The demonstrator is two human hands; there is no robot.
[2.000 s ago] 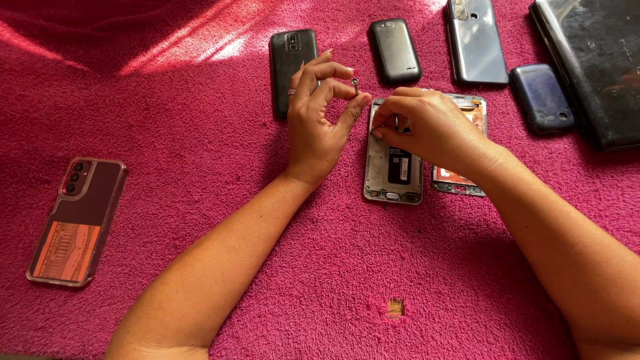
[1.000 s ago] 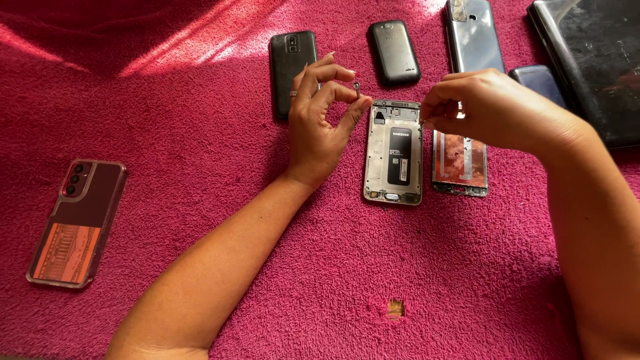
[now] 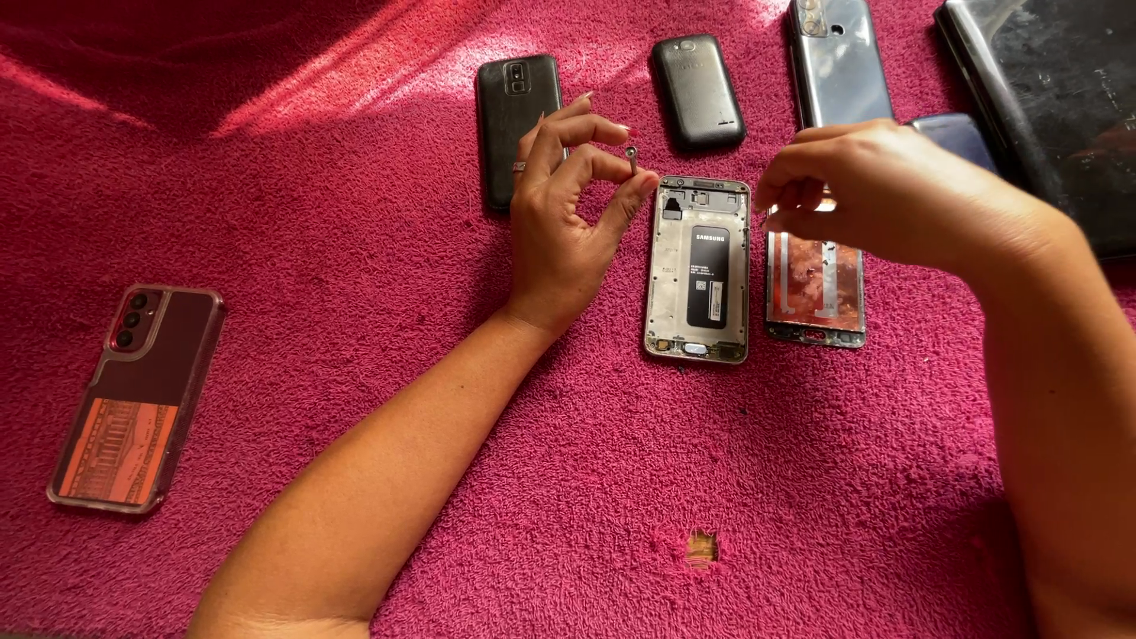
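My left hand (image 3: pixel 577 204) pinches a small metal part (image 3: pixel 632 158) with a round end between thumb and index finger, near the upper left corner of an opened Samsung phone frame (image 3: pixel 666 284). The frame lies flat, its metal inside and a black label facing up. Just right of it lies a phone display panel (image 3: pixel 816 293) with an orange-red back. Above the panel's top hangs my right hand (image 3: pixel 852 191), fingertips drawn together; whether something small is between them is hidden.
Behind my hands lie a black phone (image 3: pixel 497 124), a dark grey phone (image 3: pixel 699 93), a glossy grey-blue phone (image 3: pixel 848 75) and a dark blue device (image 3: pixel 958 138). A black laptop (image 3: pixel 1056 98) is at the right. A cased phone (image 3: pixel 138 390) lies left. The pink towel (image 3: pixel 568 497) has a hole (image 3: pixel 702 549).
My right hand has moved right from over the opened phone frame to above the display panel, uncovering the frame's inside. My left hand has stayed in place with the small metal part.
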